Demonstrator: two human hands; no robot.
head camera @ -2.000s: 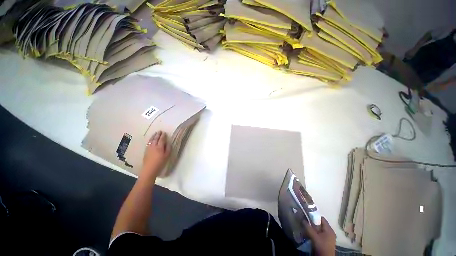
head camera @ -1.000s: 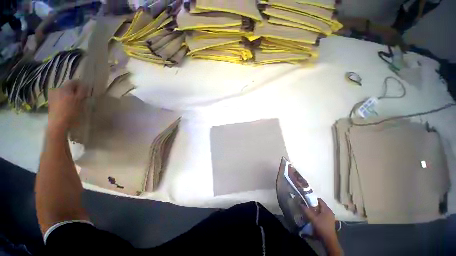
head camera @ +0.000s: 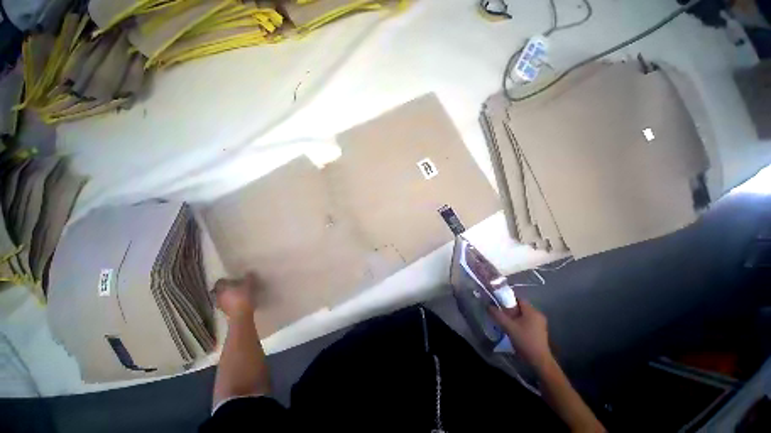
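Observation:
A large beige fabric panel (head camera: pixel 296 245) lies spread in front of me, with a seam line down its middle and a notch at its top. Its right half bears a white label (head camera: pixel 427 167) and a dark label (head camera: pixel 451 220). My left hand (head camera: pixel 237 298) is on the panel's left edge, beside a beige pile (head camera: pixel 89 254); its fingers are blurred and whether they pinch the cloth is unclear. My right hand (head camera: pixel 522 326) grips the electric iron (head camera: pixel 483 287), its tip pointing up by the panel's lower right edge, near the dark label.
A notched beige pile (head camera: pixel 600 161) with a small white tag lies at right. Beyond it are a white plug block (head camera: pixel 530 59) and a grey cable (head camera: pixel 604 59). Yellow-edged bundles (head camera: pixel 199 30) stand at the far left. The table's near edge borders a dark aisle.
The panel my left hand was lifting at the left now lies spread over the spot where the grey-beige square lay. My left hand has come down and right. The view has shifted.

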